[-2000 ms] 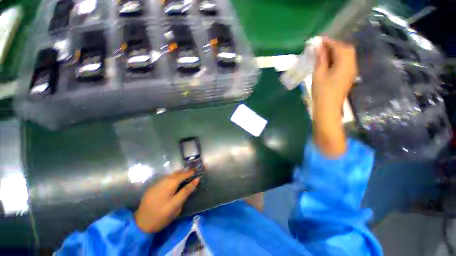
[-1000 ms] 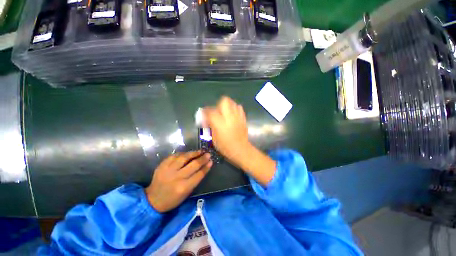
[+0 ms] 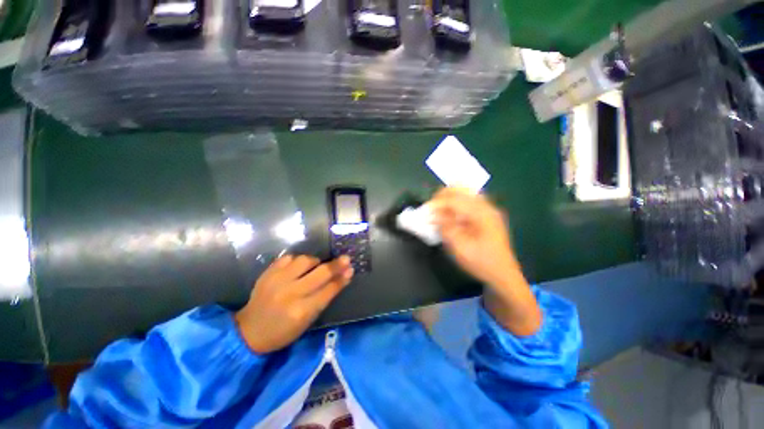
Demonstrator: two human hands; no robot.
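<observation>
A black keypad phone (image 3: 348, 219) lies face up on the dark green mat, its small screen away from me. My left hand (image 3: 293, 297) rests at its lower left, fingertips on the keypad edge, holding it against the mat. My right hand (image 3: 473, 230), a little blurred, is to the right of the phone and pinches a small white wiping cloth (image 3: 419, 224) over the mat, apart from the phone. A white card-like sheet (image 3: 457, 164) lies just beyond my right hand.
Stacked clear phone trays (image 3: 276, 92) stand in front. A clear plastic sheet (image 3: 251, 184) lies left of the phone. A translucent bottle (image 3: 578, 86), a touchscreen smartphone (image 3: 606, 144) on a white box, and a wrapped tray stack (image 3: 691, 159) are at right. A long white block (image 3: 12, 209) is far left.
My right hand came from the upper right to the phone screen with the white cloth, then moved right, off the phone. My left hand stays on the phone. The view has shifted too.
</observation>
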